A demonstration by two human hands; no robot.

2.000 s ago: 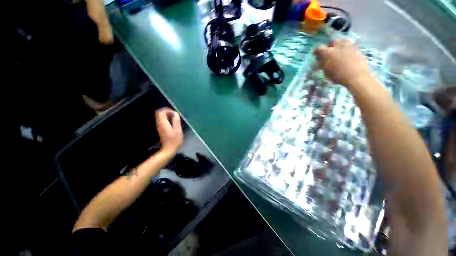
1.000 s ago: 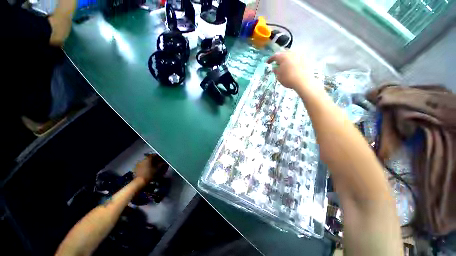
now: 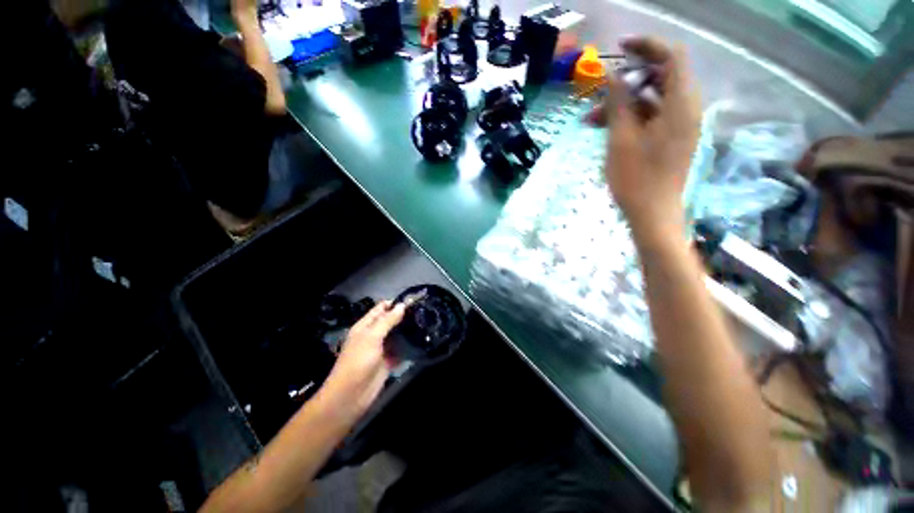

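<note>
My left hand [image 3: 366, 351] holds a round black plastic housing [image 3: 429, 323] by its rim, over the bench edge, with its hollow side in view. My right hand [image 3: 651, 140] is raised over the far end of the blister tray and holds a small silver motor [image 3: 639, 84] between the fingers; it is blurred. The stacked clear blister tray [image 3: 576, 255] lies on the green bench top with silver-white parts in its pockets.
Several black housings [image 3: 438, 133] stand on the green bench [image 3: 386, 165]. A black crate [image 3: 200, 271] with housings is below left. An orange object [image 3: 589, 70], clear bags [image 3: 757, 165], a white-grey metal box [image 3: 752, 311] and brown cloth [image 3: 862, 155] lie beyond. Another person [image 3: 190, 100] is upper left.
My left hand has lifted a black housing out of the crate and moved right to the bench edge. My right hand has risen off the tray with a small motor.
</note>
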